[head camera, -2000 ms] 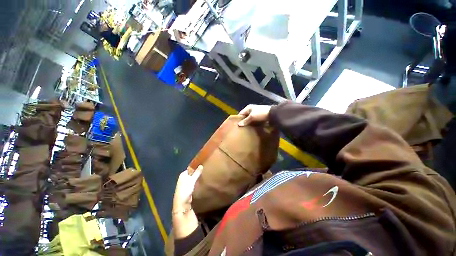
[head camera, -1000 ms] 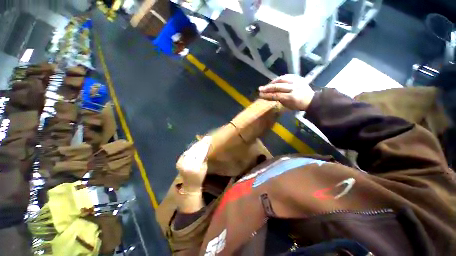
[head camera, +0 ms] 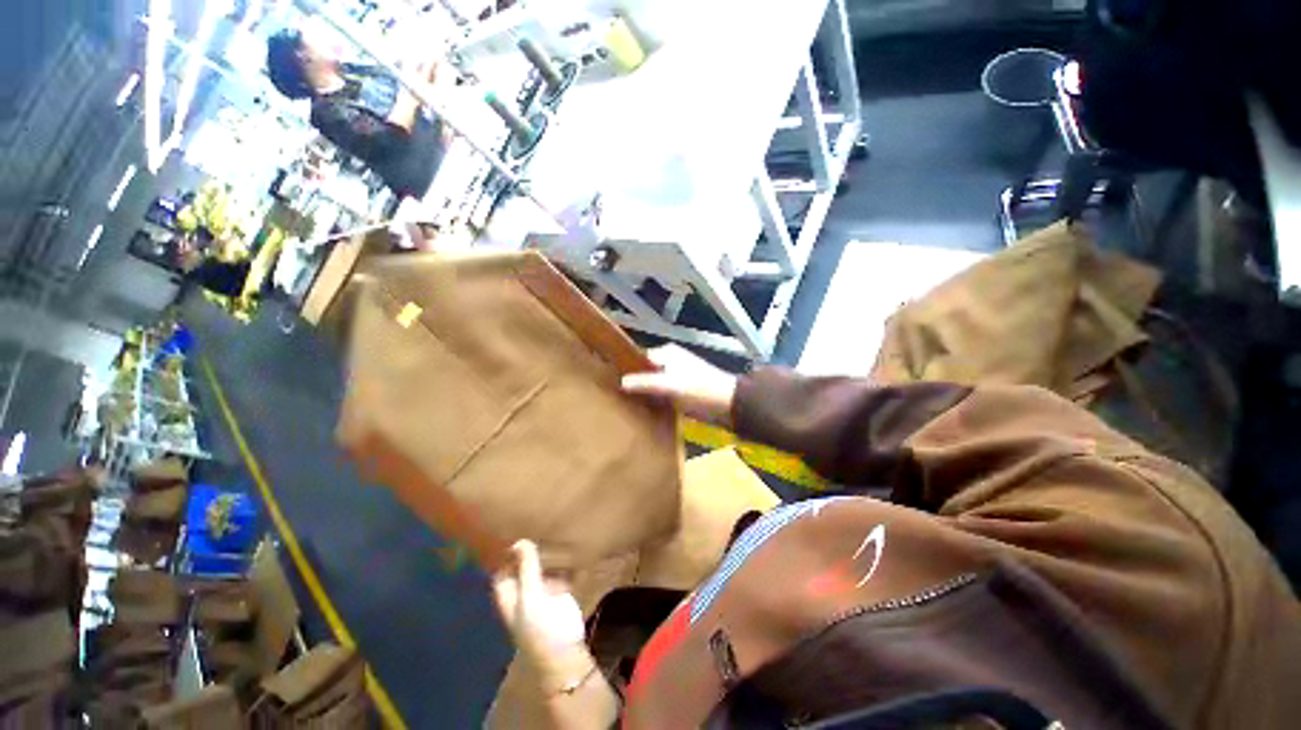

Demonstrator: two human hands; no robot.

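Note:
A brown tote bag body (head camera: 528, 414) is held up and spread flat in front of me. It has a dark seam line across its middle, redder-brown bands on two edges and a small yellow mark near its upper left. My right hand (head camera: 682, 382) grips its right edge. My left hand (head camera: 545, 616), slightly blurred, holds its lower edge with the thumb and fingertips. More tan fabric (head camera: 731, 492) lies behind the bag, against my jacket.
A brown bag pile (head camera: 999, 314) lies at the right beside a white board (head camera: 870, 307). White machine tables (head camera: 671, 186) stand ahead, with a person (head camera: 374, 121) beyond. Racked brown bags (head camera: 143, 613) and a blue bin (head camera: 218, 531) are at the left.
The bag was held low and narrow between my hands; now it is raised and spread out wide. The view has tilted up, showing the person and more of the tables.

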